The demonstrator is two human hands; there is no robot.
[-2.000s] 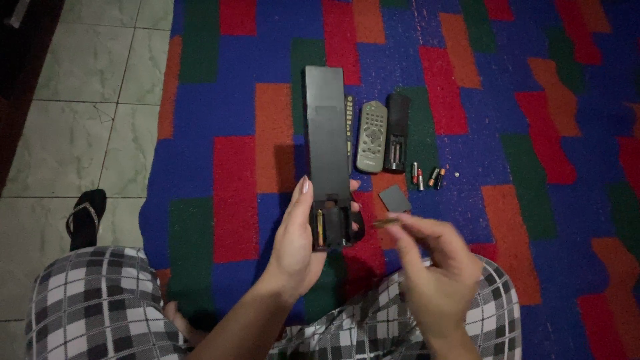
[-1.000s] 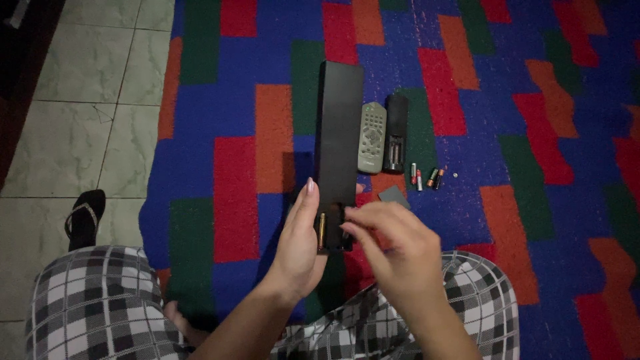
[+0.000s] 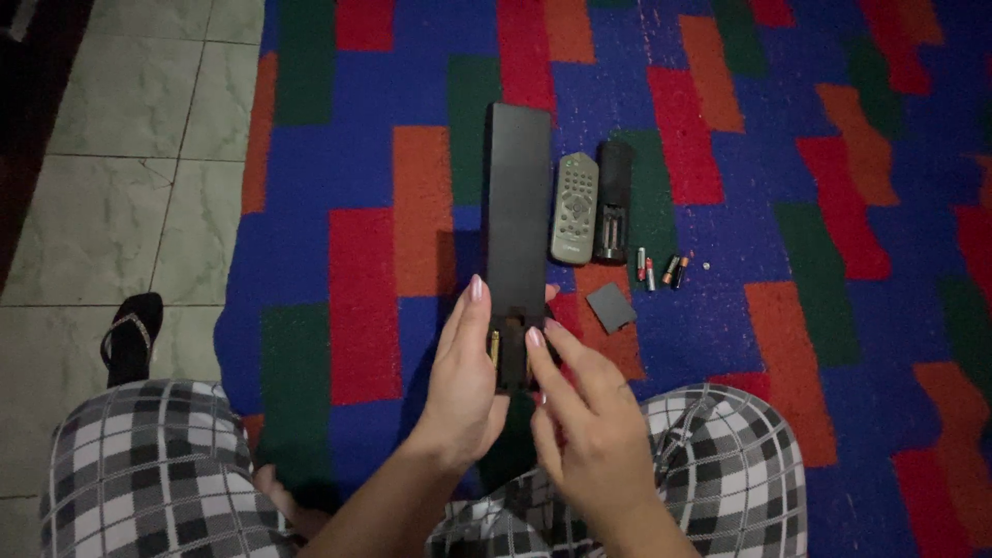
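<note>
My left hand (image 3: 465, 372) holds a long dark remote control (image 3: 519, 209), its back toward me and its battery compartment uncovered at the near end. A gold-coloured battery (image 3: 494, 349) lies in the left side of that compartment. On the right side, a second gold-coloured battery (image 3: 531, 366) shows partly beside the fingers of my right hand (image 3: 593, 418), whose fingertips touch the compartment's right edge. Right of the remote lies a small dark square battery cover (image 3: 611, 307) on the rug.
Beyond lie a grey remote control (image 3: 575, 208) and a black one with an uncovered battery compartment (image 3: 614, 201). Several loose batteries (image 3: 649, 273) and a tiny round object (image 3: 706, 266) are on the patchwork-patterned rug (image 3: 360, 302). A black sandal (image 3: 133, 337) rests on the tiles at left.
Two seconds ago my right hand held a small battery away from the remote. It moved to the right side of the compartment, where a battery now shows.
</note>
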